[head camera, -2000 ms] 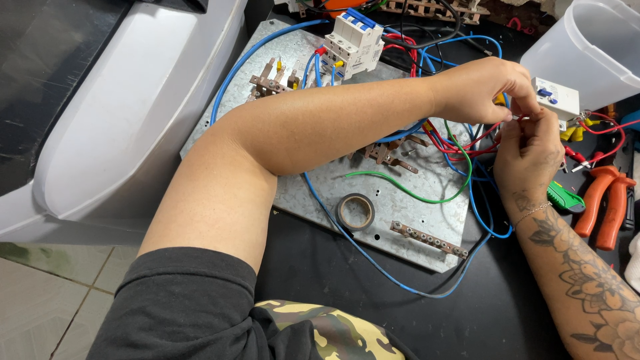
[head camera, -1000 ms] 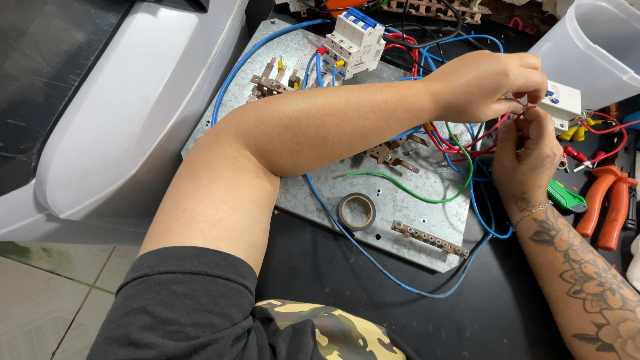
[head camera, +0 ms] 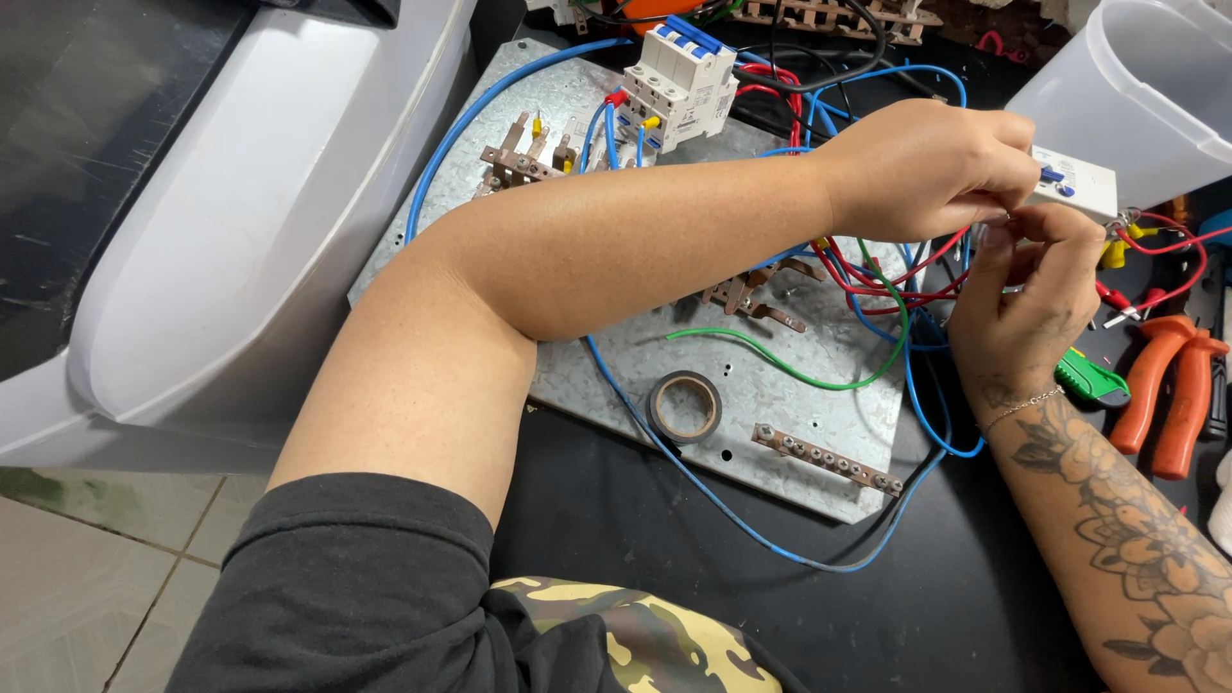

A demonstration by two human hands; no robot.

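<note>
My left hand reaches across the galvanized metal plate, and its fingertips meet those of my right hand. Between them is the end of a thin wire, apparently red, mostly hidden by the fingers. Just behind the fingers lies a white circuit breaker with a blue switch. Red wires, blue wires and a green wire loop below my left hand. A three-pole circuit breaker stands at the plate's upper part. Copper busbars are partly covered by my left forearm.
A roll of black tape and a screw terminal bar lie on the plate's near part. To the right are a green utility knife and orange-handled pliers. A translucent plastic container stands at the upper right.
Both hands stay together in nearly the same place; the fingers have shifted slightly around the wire end. The things on the plate have not moved.
</note>
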